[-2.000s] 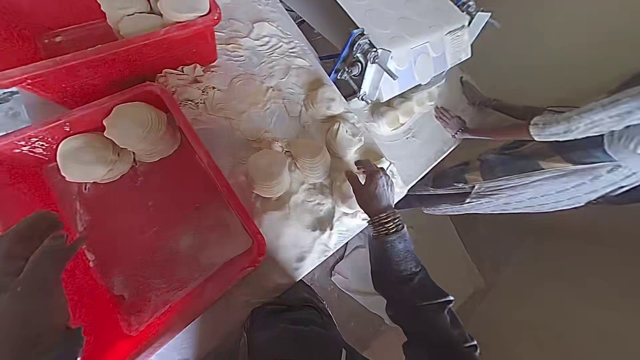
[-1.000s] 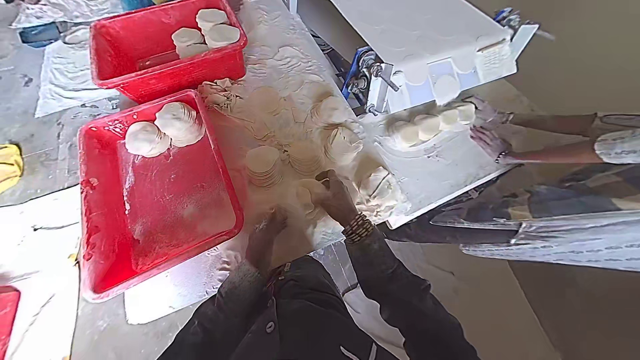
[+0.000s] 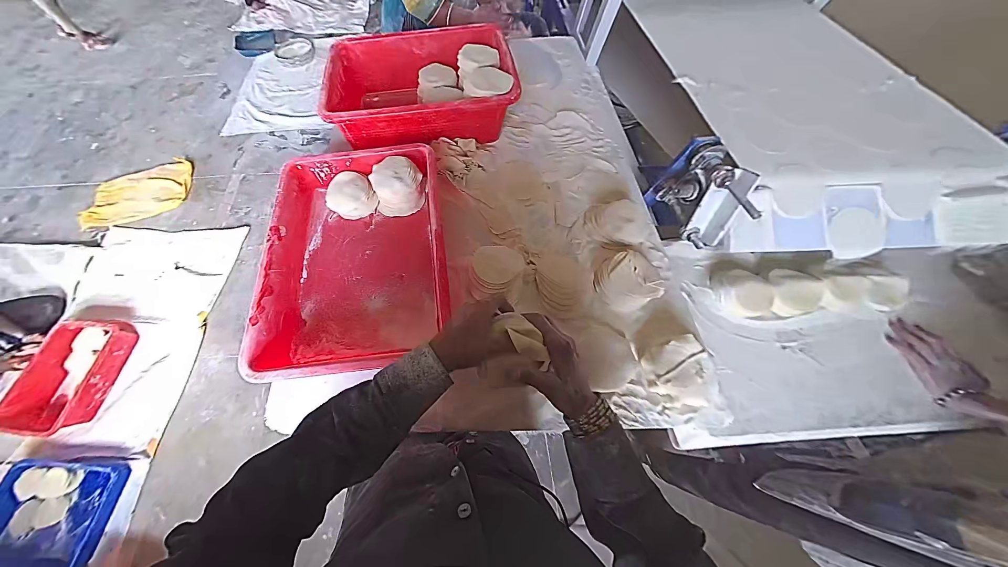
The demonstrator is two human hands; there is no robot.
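Note:
Between my left hand [image 3: 474,337] and my right hand [image 3: 557,364] is a small stack of thin round dough sheets [image 3: 523,339], gripped from both sides near the table's front edge. My right wrist wears bangles. Just beyond my hands stand a stack of dough rounds [image 3: 498,266] and a fanned stack [image 3: 561,285]. Further right lie more fanned rounds [image 3: 626,276] and a folded pile [image 3: 669,354] on the floured table. To the left, a red plastic tray [image 3: 442,268] holds two stacks of rounds [image 3: 352,195] in its far part.
A second red tub [image 3: 417,126] with several stacks stands behind. At right, a machine with a conveyor belt [image 3: 819,102] has dough rounds [image 3: 787,293] in a row before it. A co-worker's hand [image 3: 937,362] rests near them. A small red tray [image 3: 118,378] and a blue tray [image 3: 110,472] are at far left.
My two hands have come together around a small stack of dough rounds; two seconds ago the left was over the red tray and the right at the piles. The view has shifted.

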